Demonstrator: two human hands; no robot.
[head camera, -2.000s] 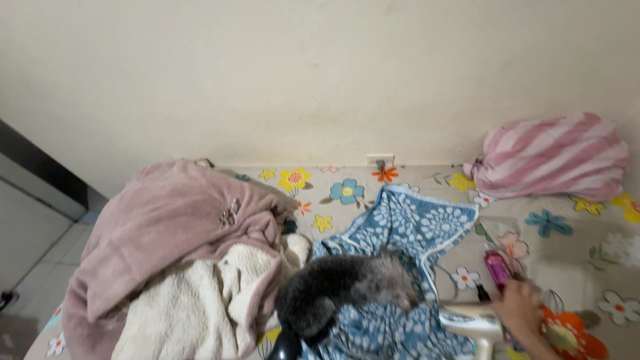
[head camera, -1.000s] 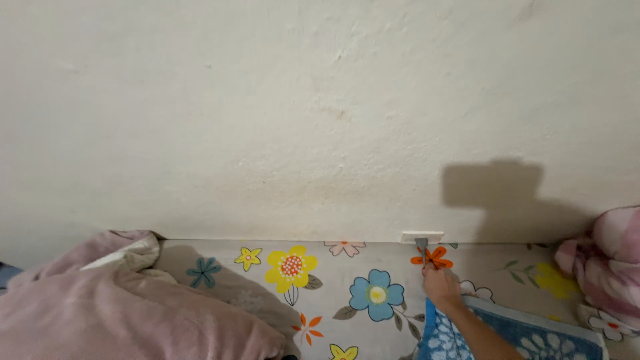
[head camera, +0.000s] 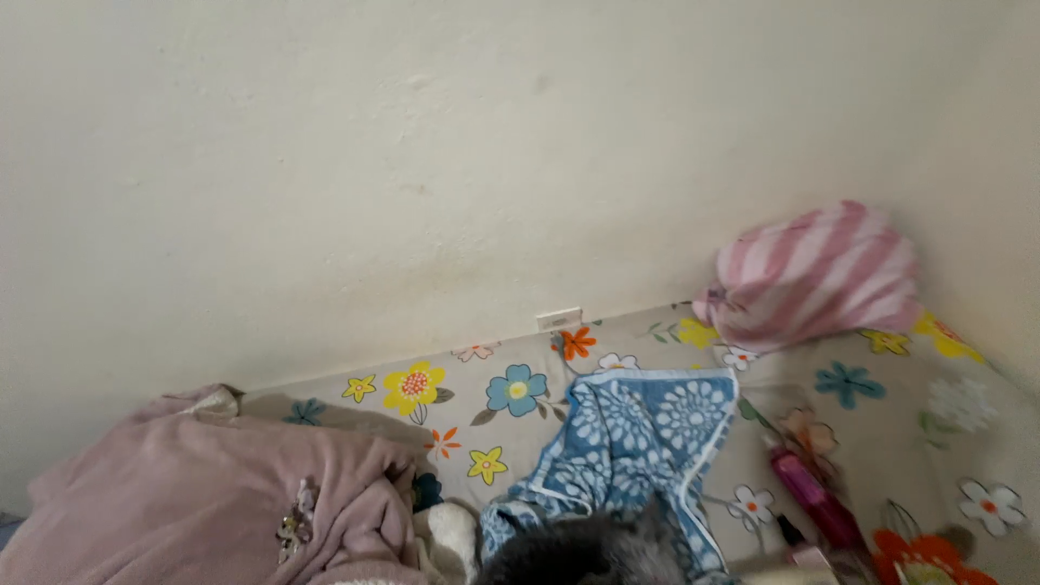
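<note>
Neither my left hand nor my right hand shows in the current head view. A grey furry animal (head camera: 585, 552) lies at the bottom edge, partly cut off, on a blue towel with white flower patterns (head camera: 650, 431). To its right, a pink bottle (head camera: 816, 496) lies on the flowered bedsheet (head camera: 520, 349). Beside that bottle is a small dark-capped bottle (head camera: 804, 548). A pale object, partly cut off, shows at the bottom edge near it. A grey plug (head camera: 559, 343) with a cord lies on the sheet just below the wall socket (head camera: 559, 319), apart from it.
A mauve fleece blanket (head camera: 203, 487) with a pale lining is heaped at the left. A pink and white striped cloth bundle (head camera: 821, 276) rests at the back right, against the wall (head camera: 406, 162).
One second ago a hand held the plug at the wall socket; now the plug lies on the sheet and the hand is out of view. The view has shifted considerably.
</note>
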